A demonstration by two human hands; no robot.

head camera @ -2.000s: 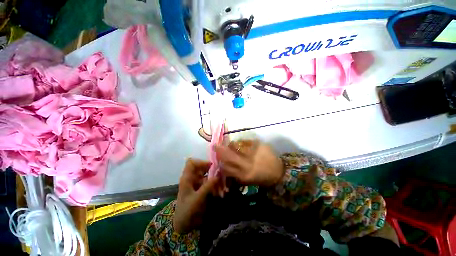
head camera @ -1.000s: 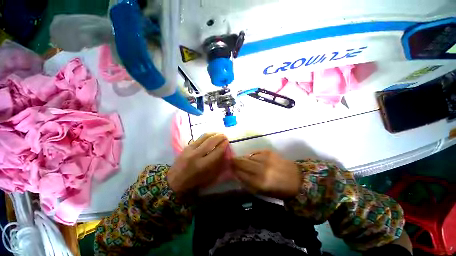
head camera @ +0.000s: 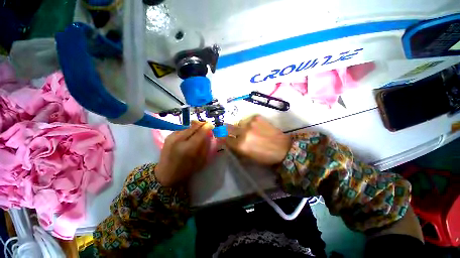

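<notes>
My left hand [head camera: 184,153] is at the needle area with its fingertips on a pink fabric piece [head camera: 159,137], most of which it hides. My right hand [head camera: 258,141] is just right of the presser foot [head camera: 218,115], blurred, with fingers closed near its blue tip. A white elastic or cord [head camera: 260,190] runs from between the hands down over the table edge. Whether the right fingers pinch the cord or the fabric is hidden. The sewing machine [head camera: 302,30] stands above both hands.
A large pink fabric heap [head camera: 60,156] lies at left. Black thread snips [head camera: 270,101], a small pink bunch [head camera: 328,85] and a smartphone [head camera: 413,107] lie on the right. A blue-edged guard [head camera: 91,85] looms left of the needle. White cord coils [head camera: 30,239] hang lower left; a red stool [head camera: 439,211] is lower right.
Both hands have moved up from the table's front edge to the needle, with the pink piece. The white cord now shows hanging below them. The machine looms closer in view.
</notes>
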